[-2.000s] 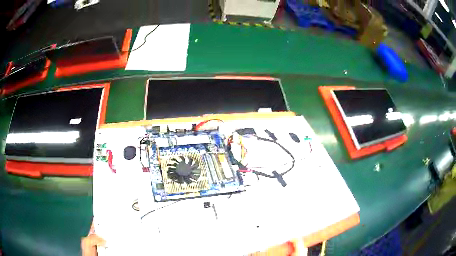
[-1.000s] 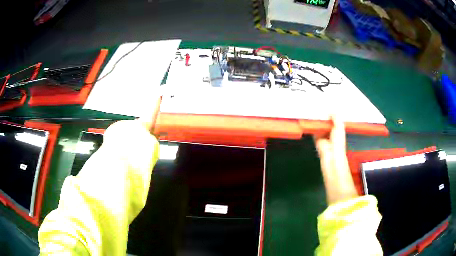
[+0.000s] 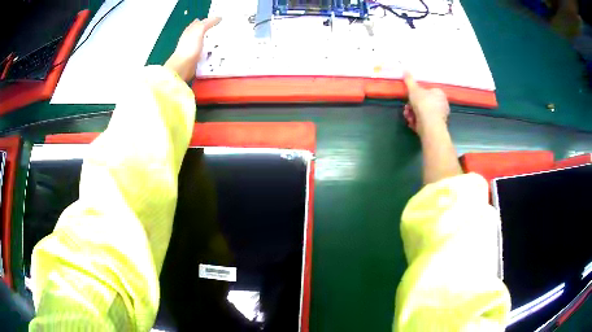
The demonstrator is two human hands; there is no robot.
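Note:
The white rear chassis (image 3: pixel 298 55) lies on red-orange foam pads (image 3: pixel 279 89) at the top of the view. Its blue motherboard (image 3: pixel 321 8) is cut off by the top edge. My left hand (image 3: pixel 192 48) is at the chassis's left edge, fingers extended over it, not visibly gripping. My right hand (image 3: pixel 428 107) is at the front edge, right of centre, one digit reaching the chassis edge and the other fingers curled in front of the pad. Whether it grips anything is unclear. Both forearms are in yellow sleeves.
A glossy black screen panel (image 3: pixel 250 201) with a white label lies on foam below, partly under my left sleeve. Another panel (image 3: pixel 552 227) lies at the right. A white sheet (image 3: pixel 120 48) with a black cable lies at the upper left, beside another foam-backed unit (image 3: pixel 42 58).
The chassis was raised close to me at first, then lay across the green bench on its foam. The view has since tipped down, and my left hand has shifted up along the chassis's left side.

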